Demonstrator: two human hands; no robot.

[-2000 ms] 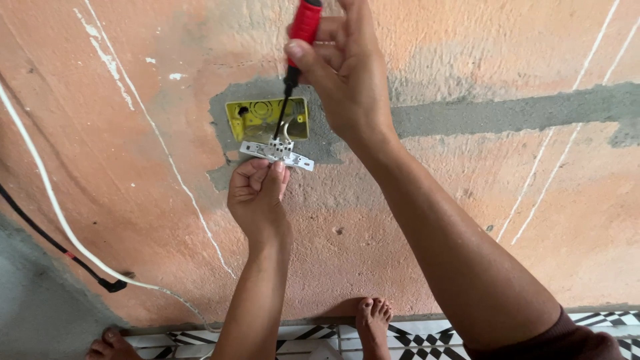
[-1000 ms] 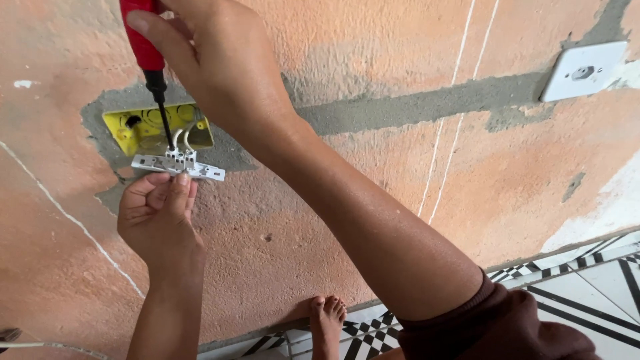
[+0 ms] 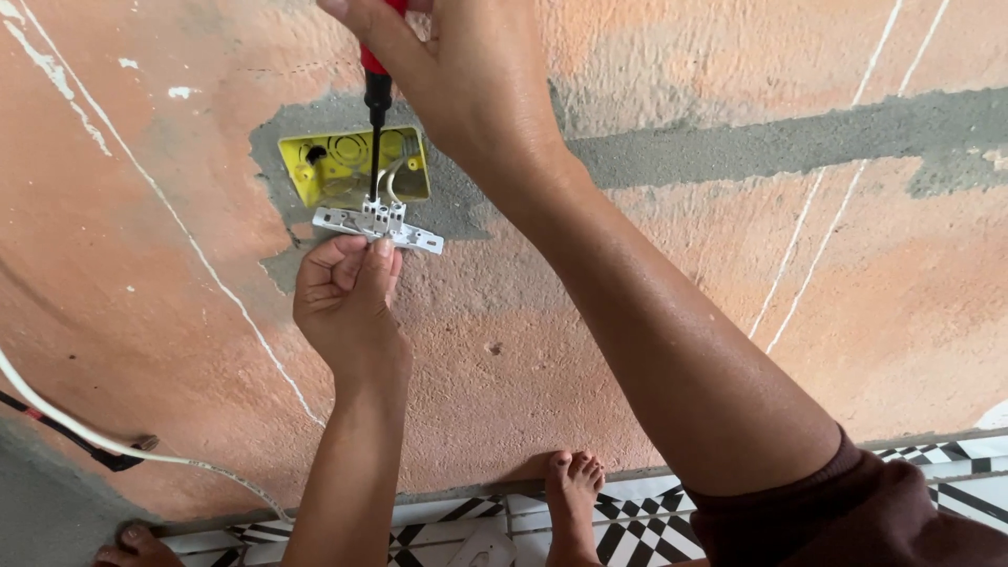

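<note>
My left hand (image 3: 350,291) pinches a white electrical outlet module on its mounting strap (image 3: 421,238), just below a yellow plastic wall box (image 3: 303,185). Two pale wires (image 3: 391,179) run from the box to the module's terminals. Above, my right hand (image 3: 480,87) holds a screwdriver by its red and black handle (image 3: 378,87); some of its fingers are cut off by the top edge. The dark shaft points down, its tip at the left terminal of the module.
Grey mortar (image 3: 709,153) surrounds the box and runs right across the rough wall. A white cable (image 3: 169,458) and a black-handled tool (image 3: 118,458) are at lower left. Bare feet (image 3: 573,492) stand on patterned floor tiles (image 3: 646,543).
The view has swung right and back left. Both hands keep hold of the module and screwdriver, with the tip still at the module; the right hand's pose on the handle has shifted.
</note>
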